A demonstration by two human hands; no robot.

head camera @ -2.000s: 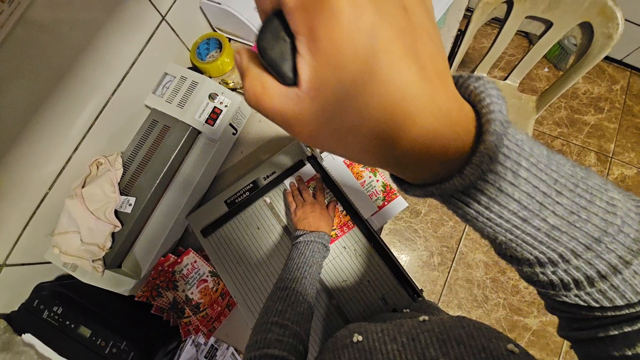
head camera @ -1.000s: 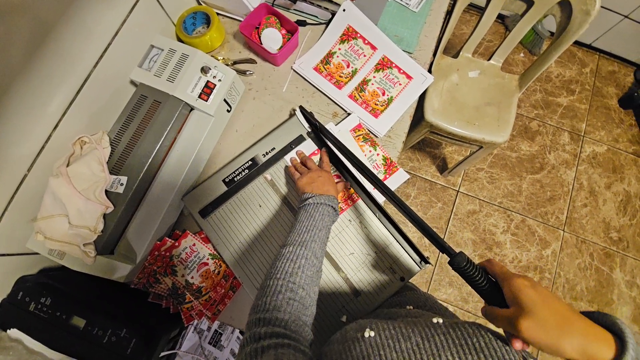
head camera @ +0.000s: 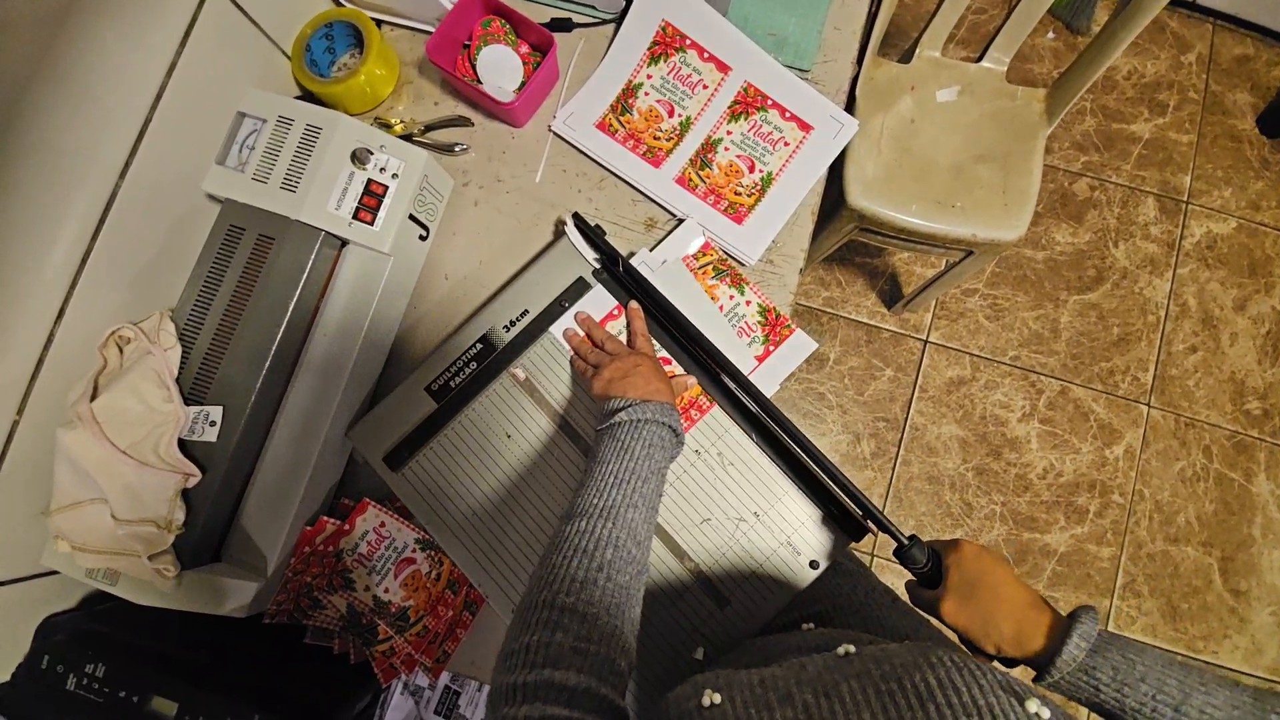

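Note:
My left hand [head camera: 625,362] lies flat, fingers spread, pressing a printed card sheet [head camera: 698,408] onto the lined bed of a guillotine paper cutter [head camera: 470,500]. My right hand [head camera: 985,600] is closed round the black handle [head camera: 918,560] of the cutter's long blade arm [head camera: 760,400], which is lowered along the bed's right edge. Beyond the blade, another part of a printed sheet [head camera: 740,305] sticks out on white paper. A stack of white sheets [head camera: 790,225], each top one bearing two red cards, lies above the cutter. Cut red cards [head camera: 390,570] are piled at its lower left.
A laminator [head camera: 300,260] with a cream cloth [head camera: 125,450] on it stands at left. Yellow tape [head camera: 345,60], pliers-like metal tool [head camera: 425,130] and a pink box of round tags [head camera: 540,85] lie at the top. A plastic chair [head camera: 945,150] stands right; a black device [head camera: 170,660] is lower left.
My right hand has come down from high in front of the view, bringing the blade arm down to the cutter's edge. My left hand stays on the sheet.

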